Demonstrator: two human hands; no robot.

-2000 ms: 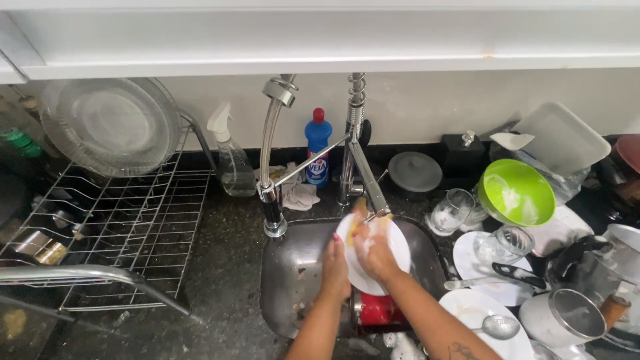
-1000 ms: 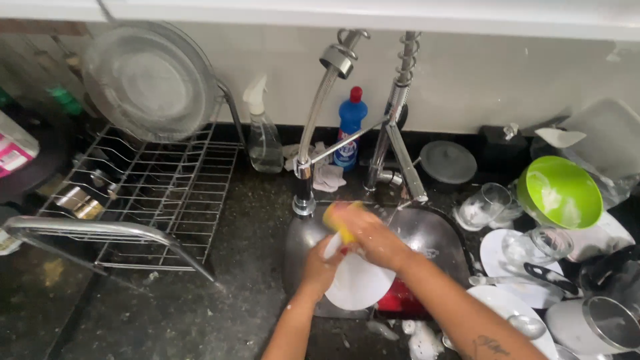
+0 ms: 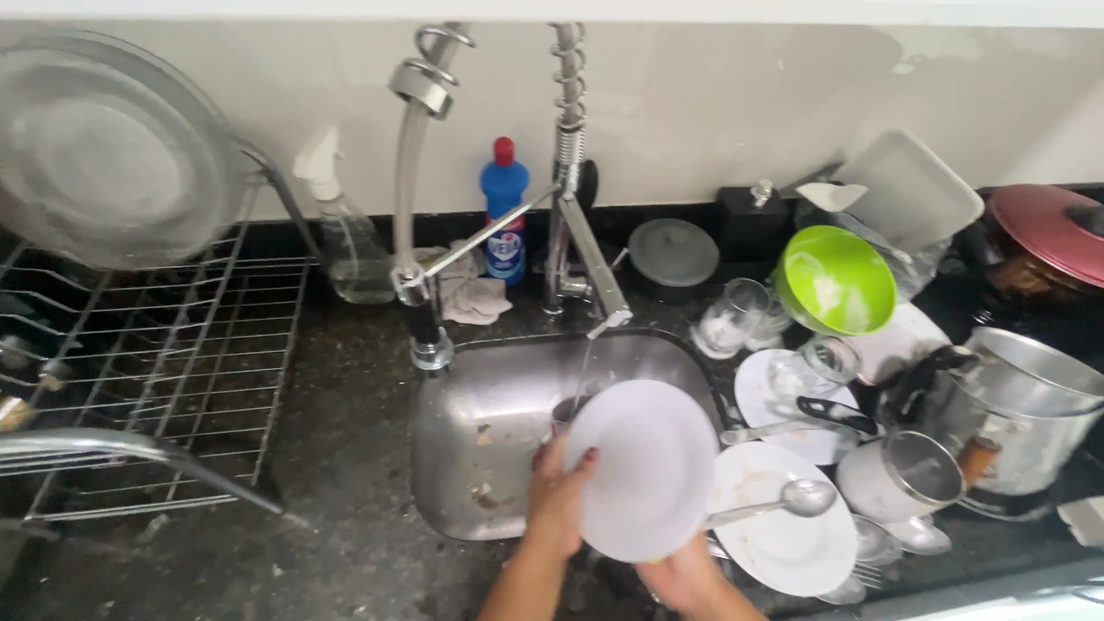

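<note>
A white plate [image 3: 645, 470] is tilted up over the right part of the stainless steel sink [image 3: 483, 423]. My left hand [image 3: 556, 500] grips its left edge, the thumb on its face. My right hand [image 3: 681, 576] is at the plate's lower edge, its fingers hidden behind it; a bit of yellow shows there, probably the sponge. A thin stream of water runs from the chrome faucet [image 3: 595, 259] into the sink behind the plate. Food scraps lie on the sink bottom.
At left stands a wire dish rack [image 3: 198, 345] with a large glass dish [image 3: 103, 164]. Behind the sink are a spray bottle [image 3: 349, 233] and a blue bottle [image 3: 505, 216]. Dirty plates [image 3: 780, 552], a green bowl [image 3: 837, 280], glasses, spoons and pots [image 3: 1018, 431] crowd the right.
The plate has been turned so a broad white face shows. My right hand, which was scrubbing with the yellow sponge above it, has moved down to its lower edge.
</note>
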